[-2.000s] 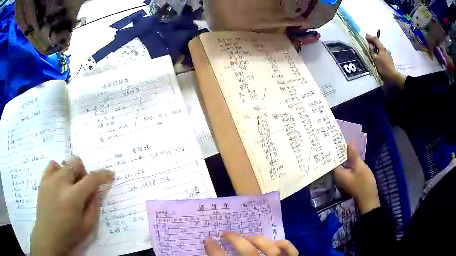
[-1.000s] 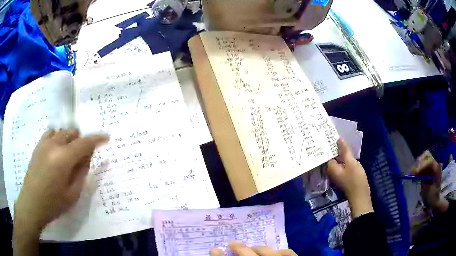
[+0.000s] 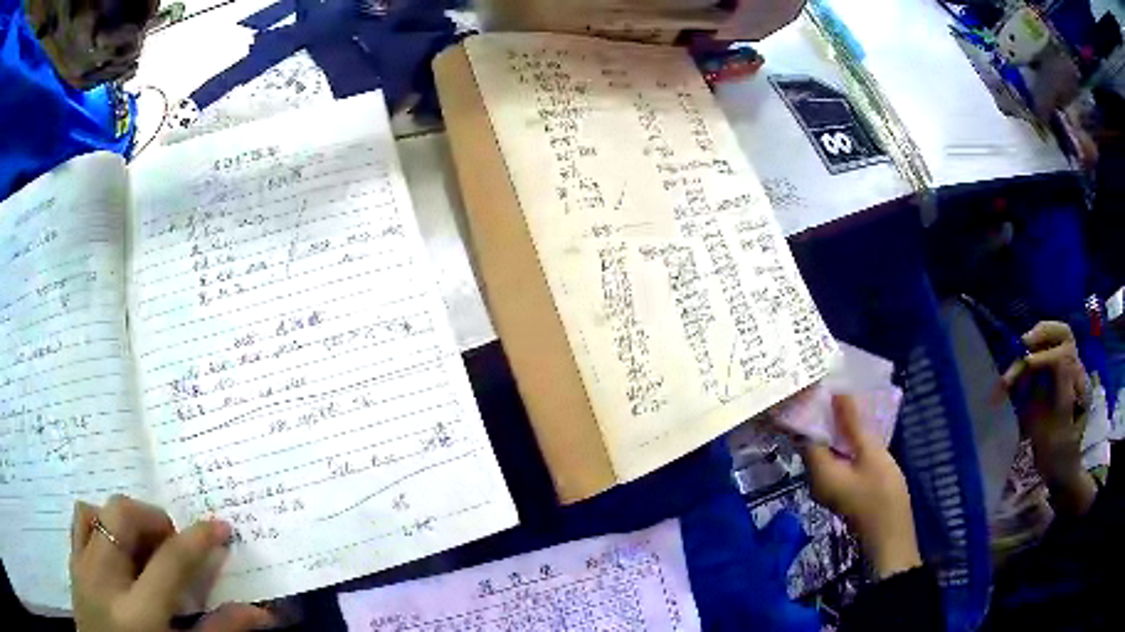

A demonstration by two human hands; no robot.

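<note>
An open lined notebook (image 3: 296, 407) with handwritten lists lies at the left. My left hand (image 3: 154, 562), with a ring, rests on its lower part, index finger pointing at a written line; it holds nothing and is cut off by the bottom edge. A lilac-pink delivery note (image 3: 524, 593) lies at the bottom centre, its lower part out of the picture. A thick record book (image 3: 654, 247) with a brown edge and dense handwriting sits right of the notebook. My right hand is not in view.
Another person's hand (image 3: 864, 475) holds pink slips (image 3: 851, 401) at the record book's lower right corner. A further hand (image 3: 1049, 370) is at the far right. A number tag (image 3: 833, 124), dark scraps (image 3: 370, 62), blue fabric (image 3: 43, 111) and a blue crate (image 3: 944, 457) surround the papers.
My left hand has moved down the notebook page. My right fingers have left the pink note and the picture. The other person's pink slips show more fully beside the record book.
</note>
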